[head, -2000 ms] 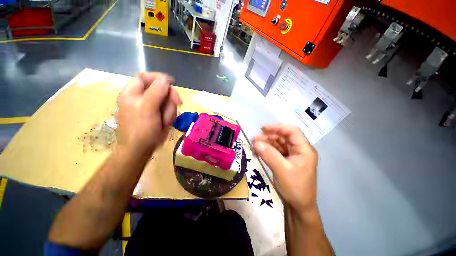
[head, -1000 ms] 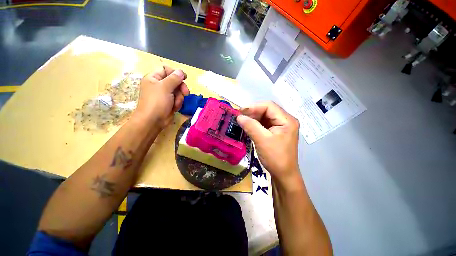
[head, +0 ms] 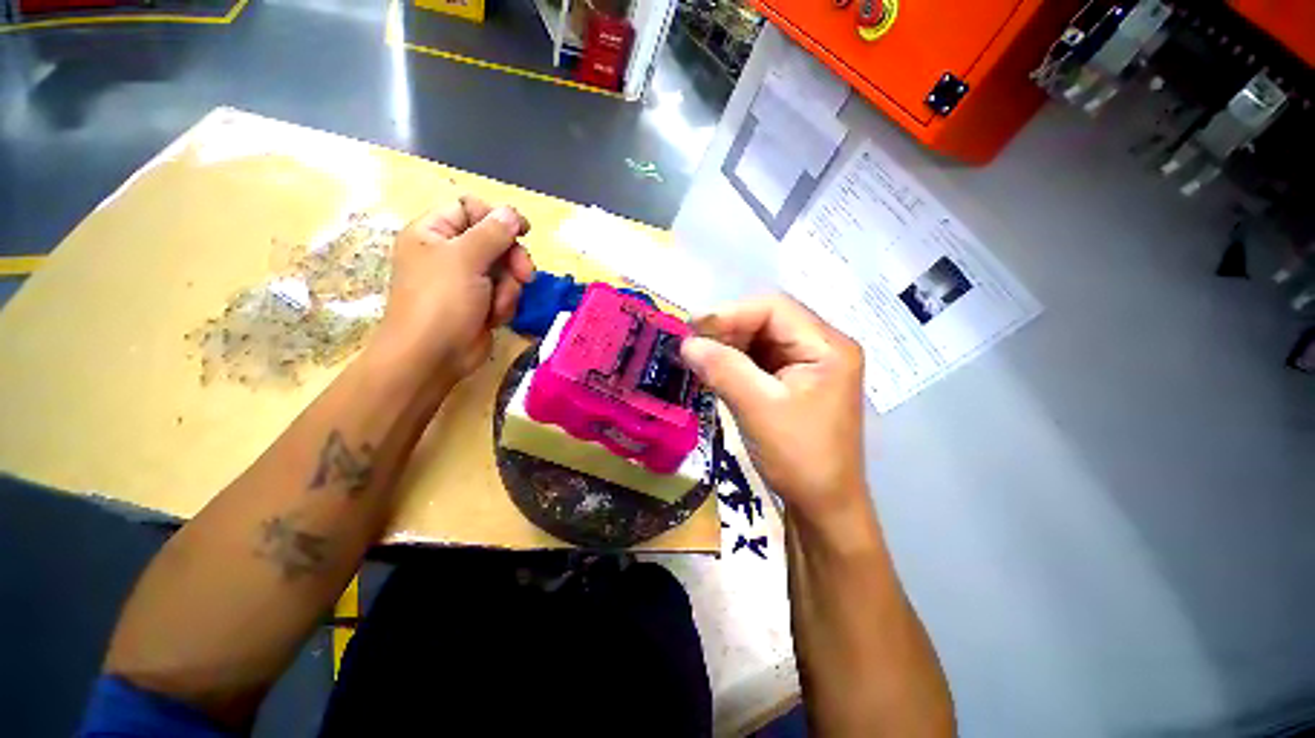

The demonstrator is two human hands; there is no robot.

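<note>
A bright pink block [head: 613, 382] sits on a cream base block [head: 577, 450] on a dark speckled round base [head: 555, 498]. My right hand [head: 779, 382] has thumb and forefinger together at the black insert [head: 663, 366] in the block's top; whether they pinch a part is hidden. My left hand [head: 462, 281] is raised behind and left of the block, thumb and forefinger pressed together; anything held there is too small to tell. A tangle of small loose parts [head: 274, 325] lies on the tan board [head: 101, 346].
A blue cloth [head: 548, 303] lies behind the block. Small black pieces [head: 743, 505] lie on the pale ledge [head: 743, 634] at right. Paper sheets [head: 901, 274] are on the grey machine wall. Metal hanging clips [head: 1226, 130] and an orange box [head: 923, 65] are at upper right.
My right hand has moved from beside the block onto its black insert. My left hand's fingertips have come into a raised pinch. The view has tilted down.
</note>
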